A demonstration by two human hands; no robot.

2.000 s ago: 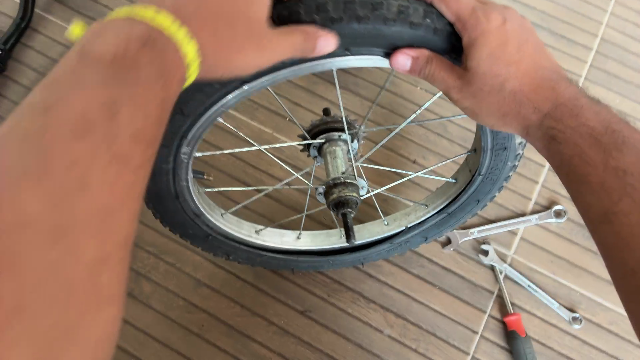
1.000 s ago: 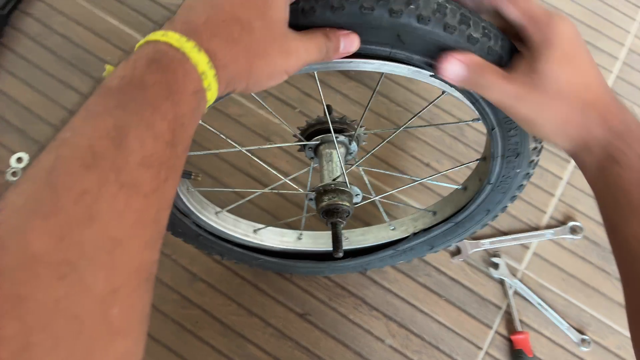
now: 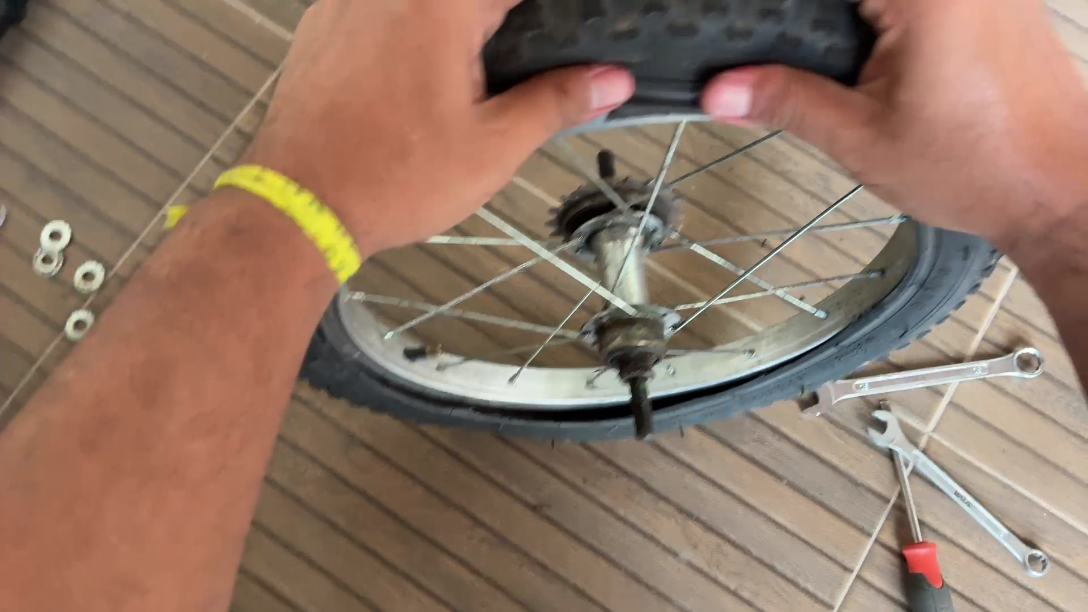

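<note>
A small bicycle wheel with a silver rim (image 3: 544, 387), thin metal spokes and a knobby black tyre (image 3: 680, 38) is tilted over the floor. My left hand (image 3: 408, 119), with a yellow wristband (image 3: 293, 208) at the wrist, grips the tyre's far side, thumb along its inner edge. My right hand (image 3: 926, 119) grips the same stretch from the right, the two thumb tips a short way apart. Between the spokes sits the greasy hub (image 3: 622, 263), with a sprocket (image 3: 595, 204) behind and a threaded axle (image 3: 642, 408) pointing toward me. At the near side a dark gap shows between tyre and rim.
Right of the wheel, two combination wrenches (image 3: 935, 374) (image 3: 960, 489) lie on the grooved floor tiles (image 3: 510, 518), one over the shaft of a screwdriver with a red and black handle (image 3: 922, 565). Several metal nuts or washers (image 3: 88, 276) lie at the left.
My right thumb has come closer to my left thumb along the tyre. Both hands remain at the far side of the wheel, which now appears tilted more steeply.
</note>
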